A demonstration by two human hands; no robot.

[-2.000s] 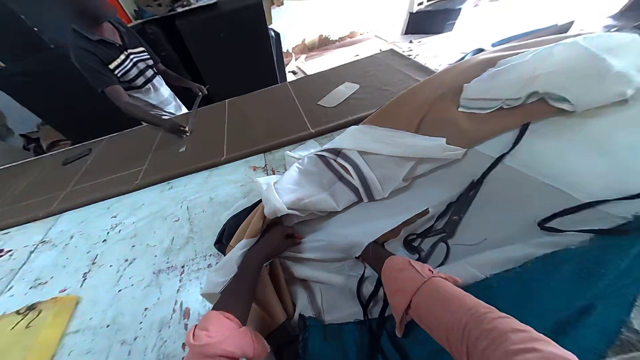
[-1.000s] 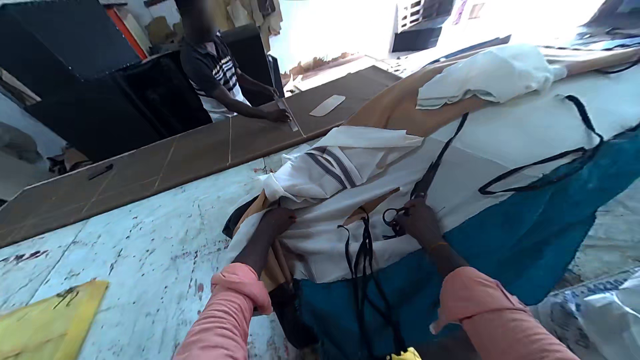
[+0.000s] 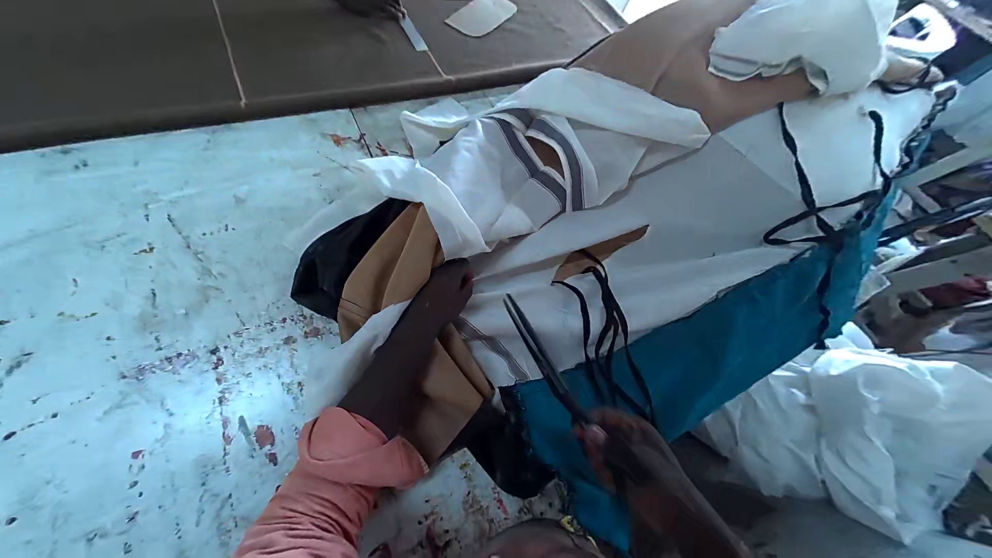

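Observation:
My right hand (image 3: 620,446) grips the handles of dark metal scissors (image 3: 536,349), whose blades point up and left over white and teal cloth. My left hand (image 3: 449,283) rests on the folded white fabric (image 3: 457,209), beside tan cloth (image 3: 387,271); whether its fingers pinch the cloth is hidden. Black cords (image 3: 604,325) hang from near a brown slit in the white cloth. Teal cloth (image 3: 713,341) lies along the near side. White fabric with grey stripes (image 3: 542,163) is bunched above my left hand.
The worn, paint-spotted table (image 3: 155,310) extends left. Brown cloth with pale lines (image 3: 139,70) lies along its far side, where another person's hand (image 3: 372,8) holds a pale strip near a white flat piece (image 3: 480,15). White bags (image 3: 891,426) stand low at right.
My right hand has taken hold of the scissors, which lay on the cloth, and brought them to the near edge. My left hand remains at the folded fabric. The view has tilted down.

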